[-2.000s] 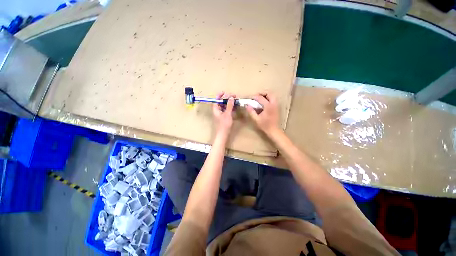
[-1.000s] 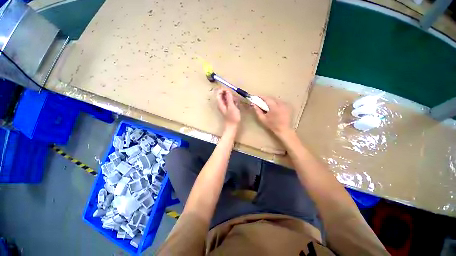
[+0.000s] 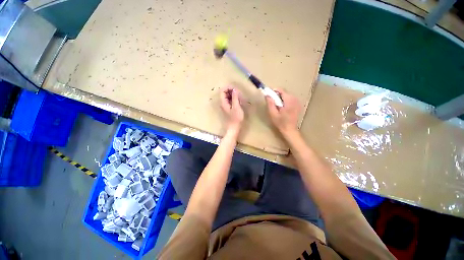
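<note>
The mallet [image 3: 243, 66] has a blurred yellow and dark head, a metal shaft and a black grip with a whitish end. My right hand [image 3: 285, 109] is closed round the whitish end, and the head points up and to the left over the cardboard sheet [image 3: 152, 66]. My left hand [image 3: 233, 105] rests at the cardboard, left of the mallet's handle, with its fingers curled together. Something small and dark shows at its fingertips, too small to tell what it is. The mallet head is apart from my left hand.
A blue tote [image 3: 161, 223] of light-grey plastic parts [image 3: 133, 177] stands low to the left of my knee. White pieces [image 3: 371, 111] lie on the film-covered bench at right. A green belt [image 3: 381, 56] runs behind. A metal housing [image 3: 25, 43] stands at far left.
The mallet, first held level by both hands, is now in my right hand alone, its head swung up and away. My left hand has let go of the shaft and sits apart from it.
</note>
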